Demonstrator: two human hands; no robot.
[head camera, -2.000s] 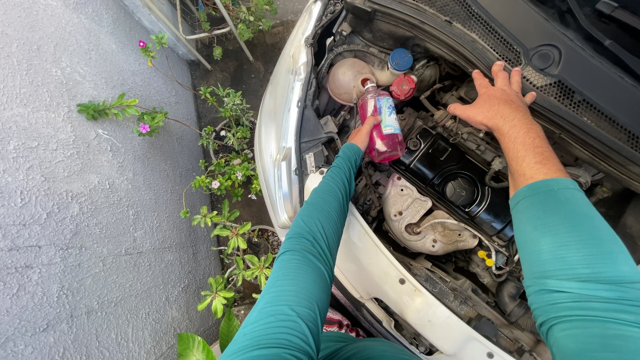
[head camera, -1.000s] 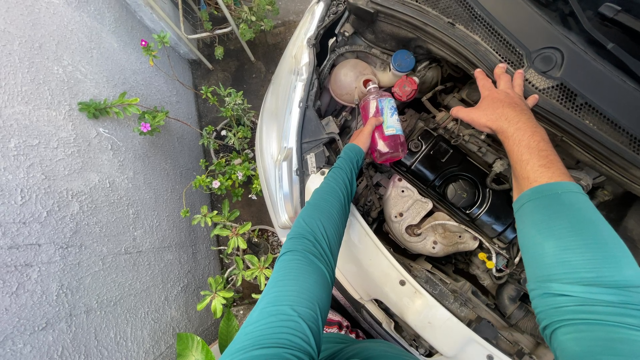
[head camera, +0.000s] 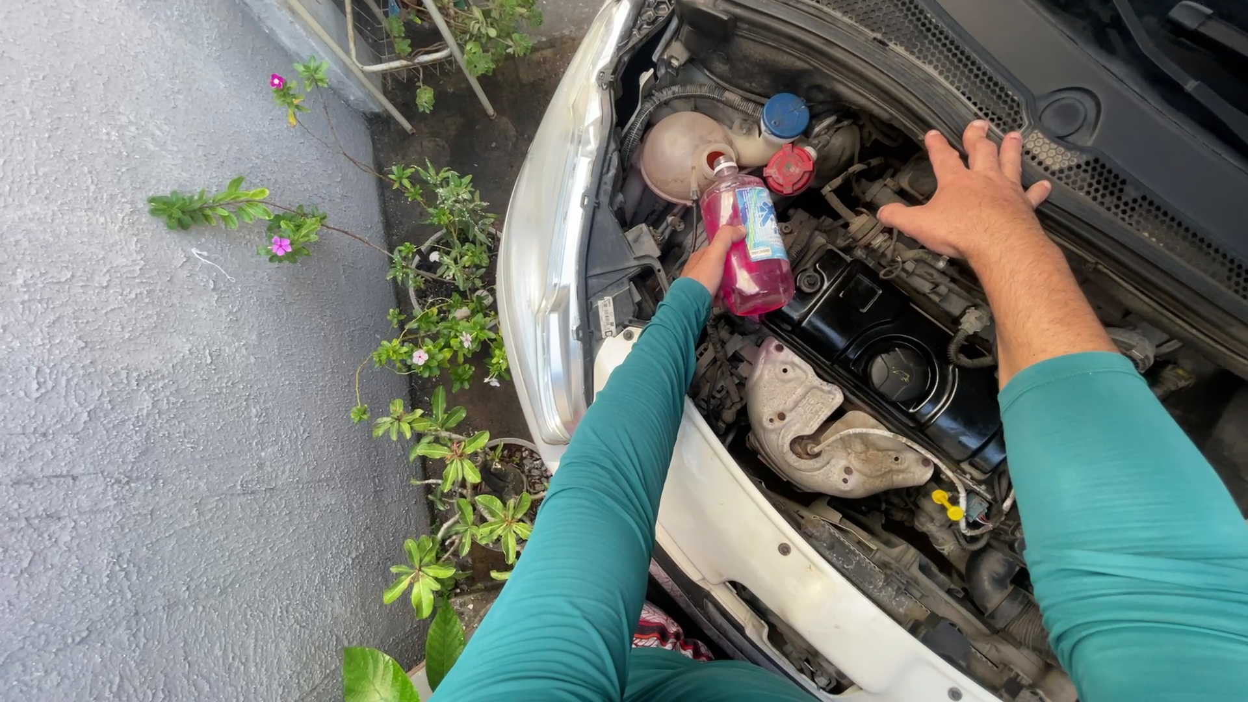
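Observation:
My left hand (head camera: 714, 258) grips a clear plastic bottle (head camera: 746, 244) of pink liquid with a printed label. The bottle is tilted, its neck at the opening of a translucent whitish plastic reservoir (head camera: 681, 156) in the engine bay. Beside that opening are a red cap (head camera: 790, 170) and, above it, a blue cap (head camera: 785, 116). My right hand (head camera: 975, 195) has its fingers spread and holds nothing; it is over the rear of the engine bay, near the perforated cowl grille (head camera: 1141, 185). Whether it rests on something is not clear.
Below the bottle lie the black engine cover (head camera: 887, 361) with its round oil filler cap (head camera: 902, 375) and a metal heat shield (head camera: 829, 439). A yellow dipstick handle (head camera: 946, 505) is near the white front panel (head camera: 799, 585). Left are the headlight (head camera: 561, 244), flowering plants (head camera: 458, 322) and a grey wall (head camera: 195, 439).

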